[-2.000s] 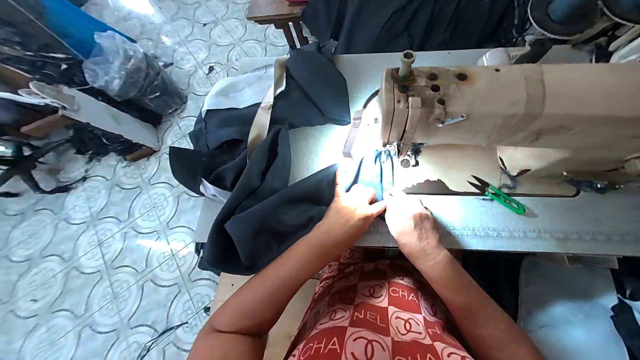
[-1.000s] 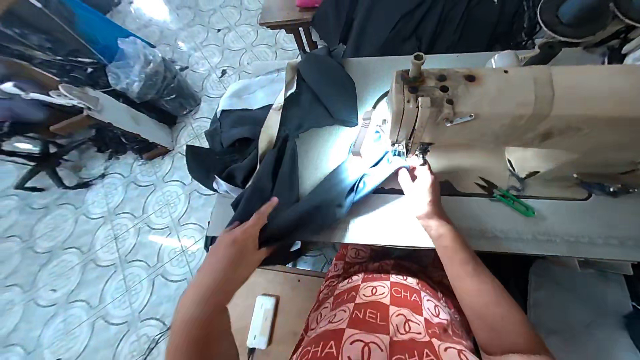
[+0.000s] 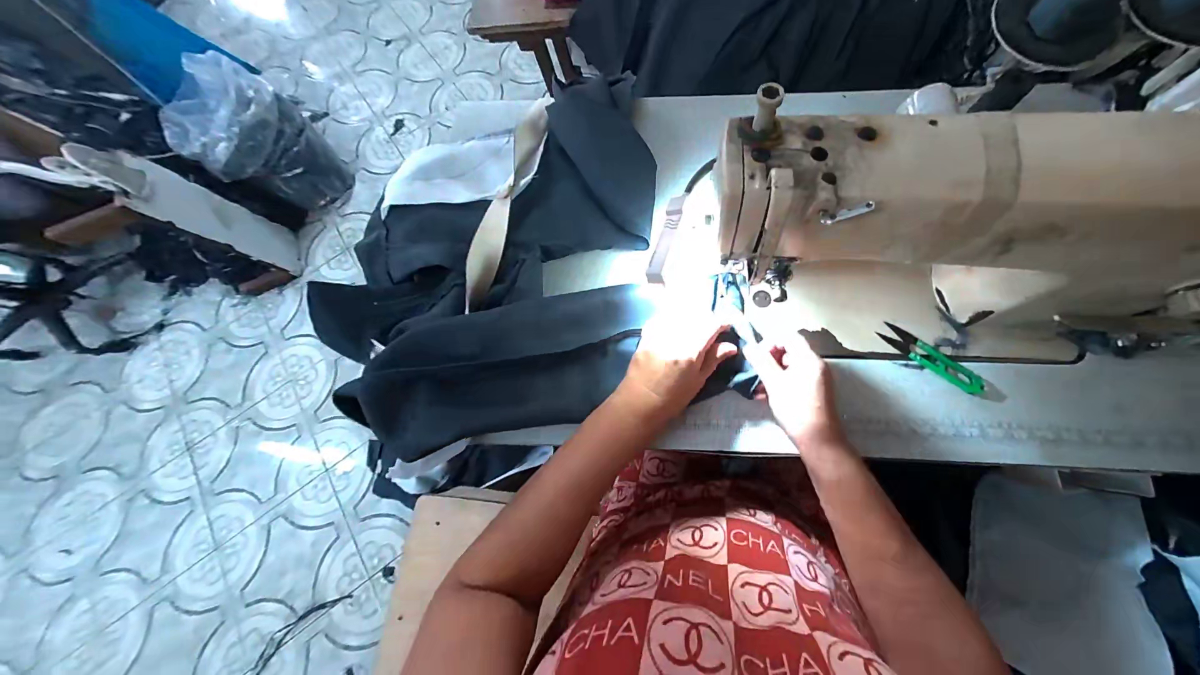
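Note:
Dark trouser-like fabric [image 3: 506,361] lies across the sewing machine bed, its right end under the needle area of a beige industrial sewing machine [image 3: 900,187]. My left hand [image 3: 677,352] rests on this fabric just left of and below the presser foot, fingers partly washed out by the lamp's glare. My right hand [image 3: 792,380] pinches the fabric's edge between thumb and fingers, close beside my left hand. Green-handled thread snips [image 3: 947,367] lie on the table, right of my right hand. A beige strip [image 3: 489,248] runs over the dark garment at the left.
A small grey strip [image 3: 665,240] lies left of the needle. Dark cloth [image 3: 778,42] is heaped behind the table. A plastic-wrapped bundle [image 3: 253,131] stands on the tiled floor at the left. Metal tweezers [image 3: 956,319] lie near the snips.
My left hand has moved from the fabric at the lower left to beside the needle area. My right hand has drawn slightly down from the presser foot.

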